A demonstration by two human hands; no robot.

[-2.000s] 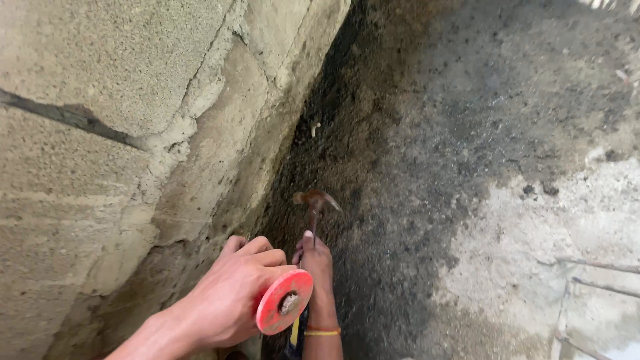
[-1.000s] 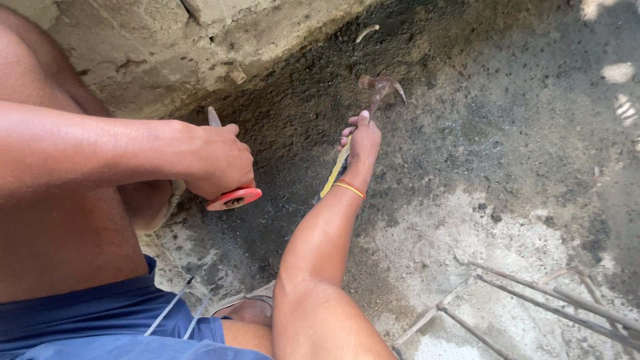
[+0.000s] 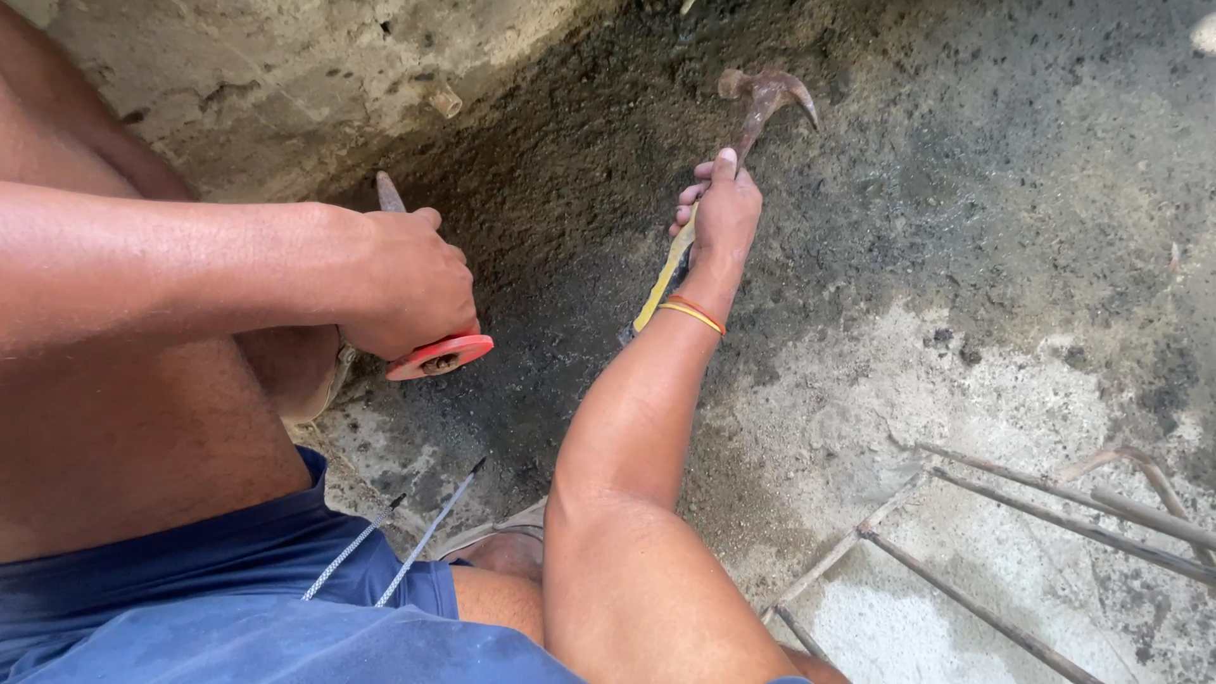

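My left hand (image 3: 413, 280) is closed around a chisel with a red round hand guard (image 3: 441, 357). The metal tip of the chisel (image 3: 389, 193) sticks out beyond my fingers, close to the foot of the concrete wall. In my right hand (image 3: 719, 214) is a claw hammer, gripped high on the shaft. Its rusty head (image 3: 768, 90) points away from me, over the dark floor, and its yellow and dark handle (image 3: 670, 271) runs back along my wrist, which wears a red and yellow band. Hammer and chisel are apart.
A rough concrete wall (image 3: 285, 85) rises at the upper left, with a short stub (image 3: 444, 99) at its base. Dark, damp-looking ground (image 3: 560, 190) runs beside it. Rusty metal rods (image 3: 988, 608) stand at the lower right over pale concrete. My sandalled foot (image 3: 503, 551) is at the bottom.
The view has swung widely since the first frame. My two hands, close together two seconds ago, are now well apart, with the chisel and hammer still held.
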